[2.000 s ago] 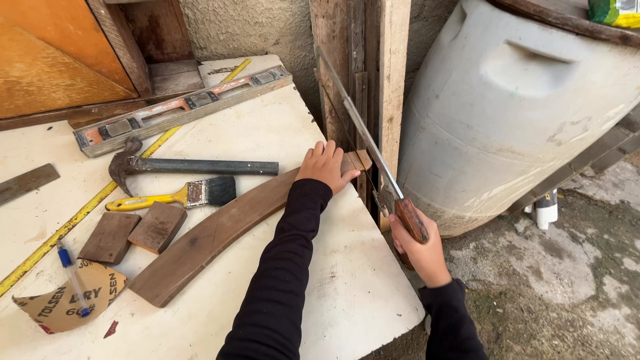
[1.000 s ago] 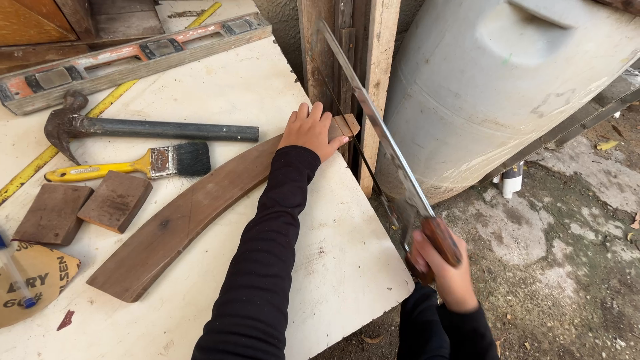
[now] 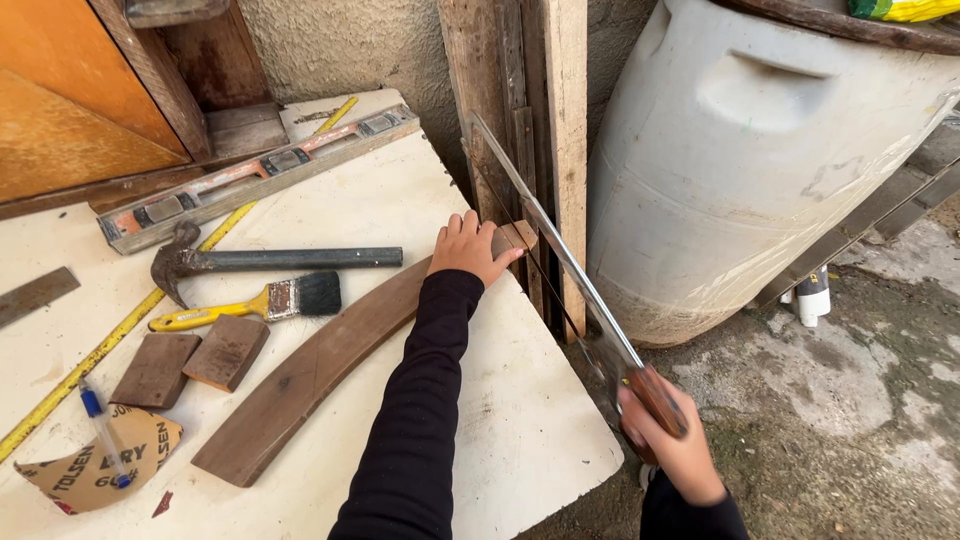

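My left hand (image 3: 470, 247) presses down on a curved brown wooden piece (image 3: 300, 382) near its far end, which reaches the edge of the white tabletop (image 3: 525, 405). In my right hand (image 3: 670, 431) is the wooden handle of a hacksaw (image 3: 559, 244), held beyond the table's edge. The saw's thin blade runs across the wood's far end, just right of my left fingers; how deep it sits in the wood cannot be told. To the left lie a claw hammer (image 3: 292, 259), a yellow-handled paintbrush (image 3: 255, 301) and two small wood blocks (image 3: 155, 370).
Behind the hammer lies a spirit level (image 3: 262, 176), over a yellow measuring strip (image 3: 112, 341). A blue-capped pen (image 3: 105, 435) rests on Tolsen sandpaper (image 3: 71, 476). Upright boards (image 3: 566, 150) lean against the wall beside a large pale plastic barrel (image 3: 720, 172). A white bottle (image 3: 812, 296) is on the ground.
The saw and my right hand have shifted along the cut line between frames, while my left hand stays on the wood. The view has moved.
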